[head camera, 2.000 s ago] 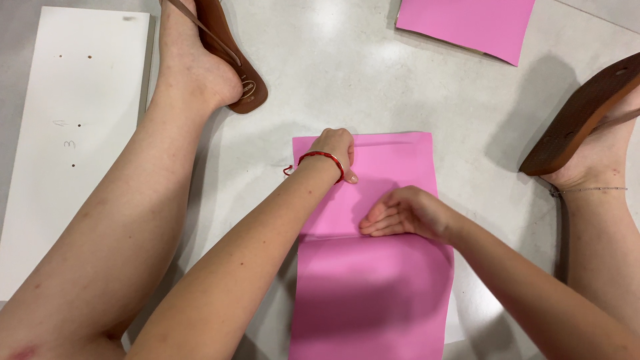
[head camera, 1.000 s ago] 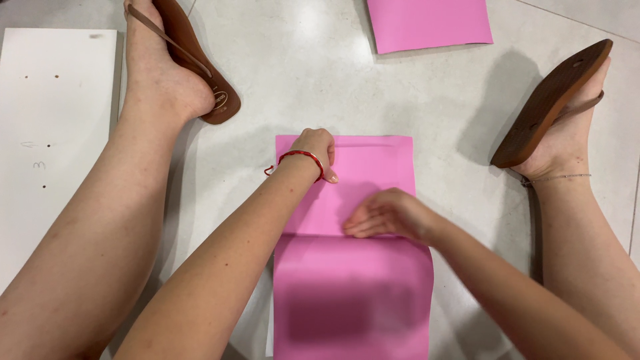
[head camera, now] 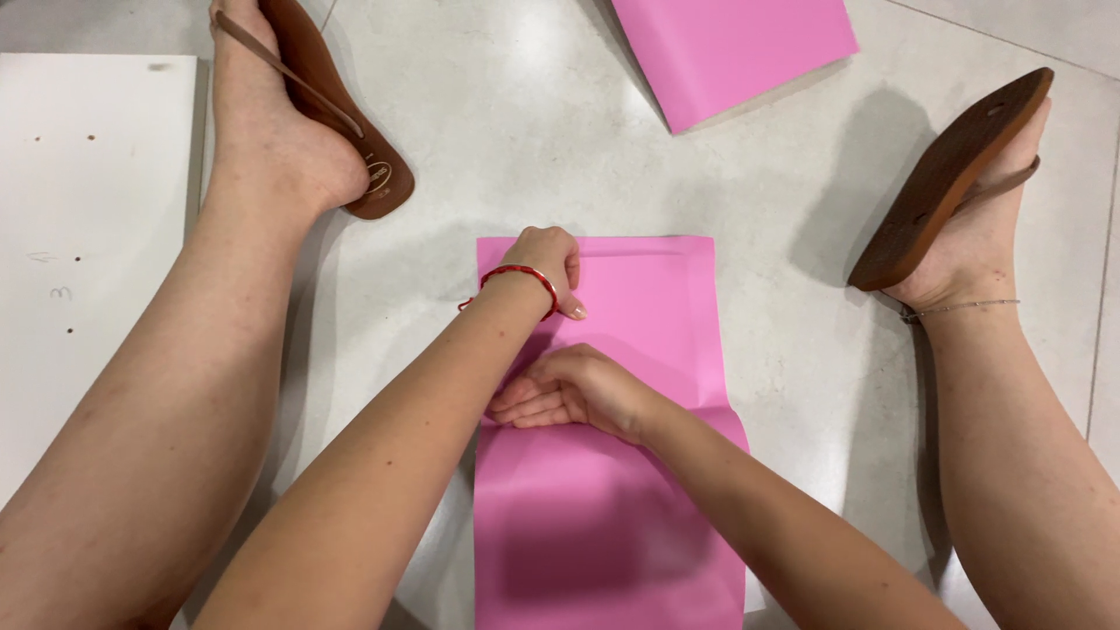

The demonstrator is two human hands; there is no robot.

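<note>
A pink sheet lies lengthwise on the floor between my legs, its upper part flat with a raised rectangular outline along the top and right edges. Its lower part bulges up from a crease across the middle. My left hand, with a red braided bracelet at the wrist, presses on the sheet's upper left with curled fingers. Below it, my right hand rests side-on along the crease near the sheet's left edge, fingers extended together, partly under my left forearm. Neither hand visibly grips anything.
Another pink piece lies on the floor at the top. A white board with small holes and pencil marks is at the left, beside my leg. My feet in brown flip-flops stand on both sides.
My right hand has slid left along the crease, from the middle of the sheet to near its left edge. My left hand stays at the upper left. The view has shifted slightly.
</note>
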